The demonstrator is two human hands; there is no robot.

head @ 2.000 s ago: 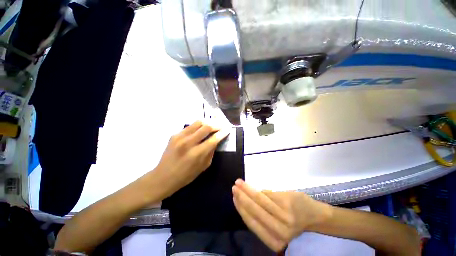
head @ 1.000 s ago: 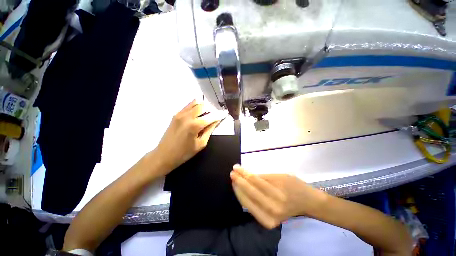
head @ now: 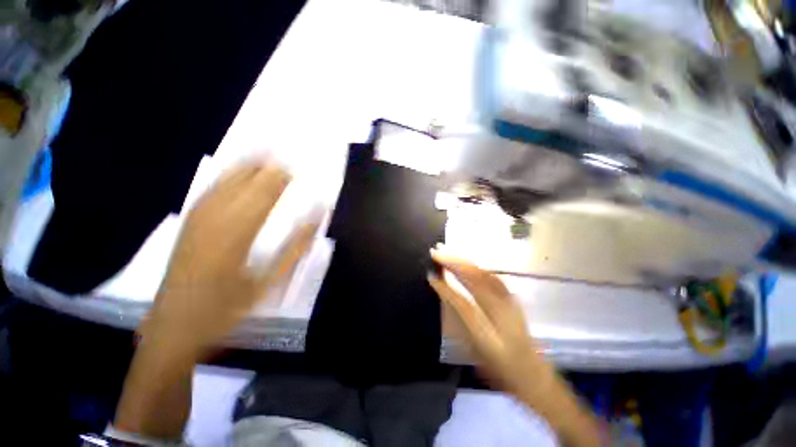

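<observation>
A black garment panel (head: 380, 279) runs from the machine table over its front edge towards my lap. A white patch (head: 408, 148) shows near its far end. The sewing machine head (head: 567, 131) with a blue stripe is right of the panel, blurred. My left hand (head: 240, 236) is blurred, off the panel to its left, fingers apart and empty. My right hand (head: 476, 301) has its fingertips at the panel's right edge, pinching it. The needle area is too blurred to tell whether cloth is under the foot.
Stacked black cut pieces (head: 157, 122) lie on the left of the white table (head: 271, 131). Snips with yellow and green handles (head: 709, 310) lie at the table's right end. A yellow-orange object (head: 10, 109) is at the far left.
The view has turned and blurred, with the machine now further right. My left hand has let go of the cloth and moved left. The panel's far end now shows beside the machine head.
</observation>
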